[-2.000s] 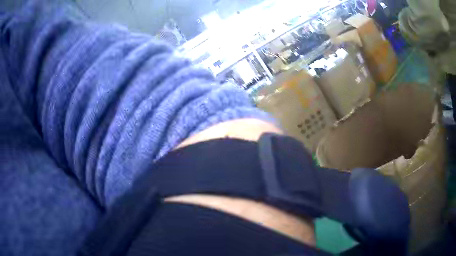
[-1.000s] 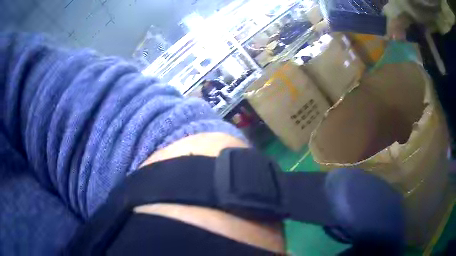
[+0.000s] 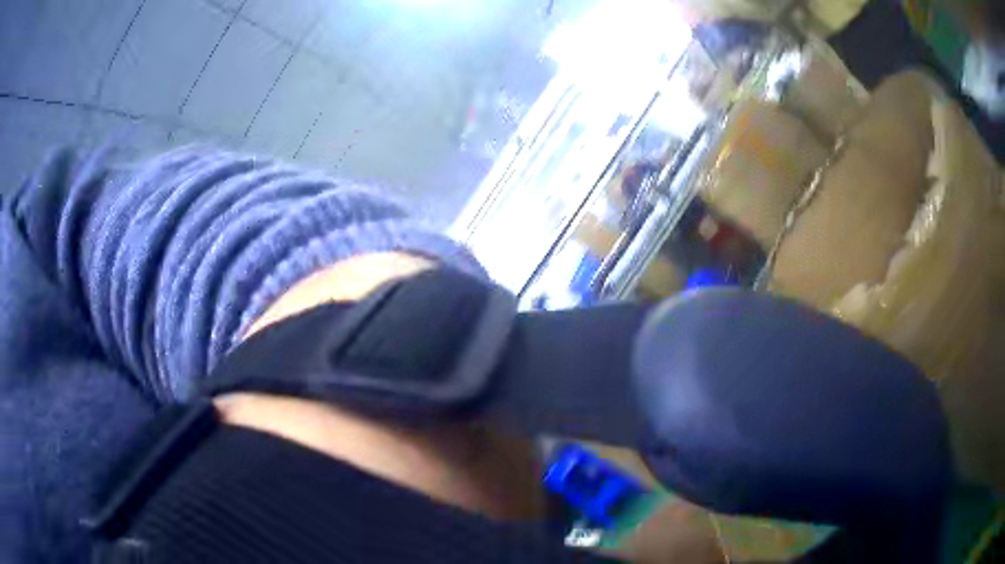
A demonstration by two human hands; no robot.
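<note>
A black webbing head strap (image 3: 573,358) with a square buckle (image 3: 424,336) crosses a bare forearm (image 3: 375,441) with a pushed-up blue-grey knitted sleeve (image 3: 231,248). A smooth dark rounded part (image 3: 782,402) sits at the strap's right end. A ribbed black band (image 3: 309,496) covers the lower part of the forearm. I cannot tell which arm this is. No hand shows clearly. A blurred skin-toned patch lies at the bottom, right of centre, and I cannot tell what it is.
Large brown cartons (image 3: 849,231) stand at the right, one with a ragged open top. A bright long bench line (image 3: 617,165) runs diagonally behind. A small blue object (image 3: 595,485) shows below the strap. The view is strongly tilted and blurred.
The view has tilted further. The buckle has shifted left and the dark rounded part looks larger. The cartons have moved up and right, and the blue object has come into view below.
</note>
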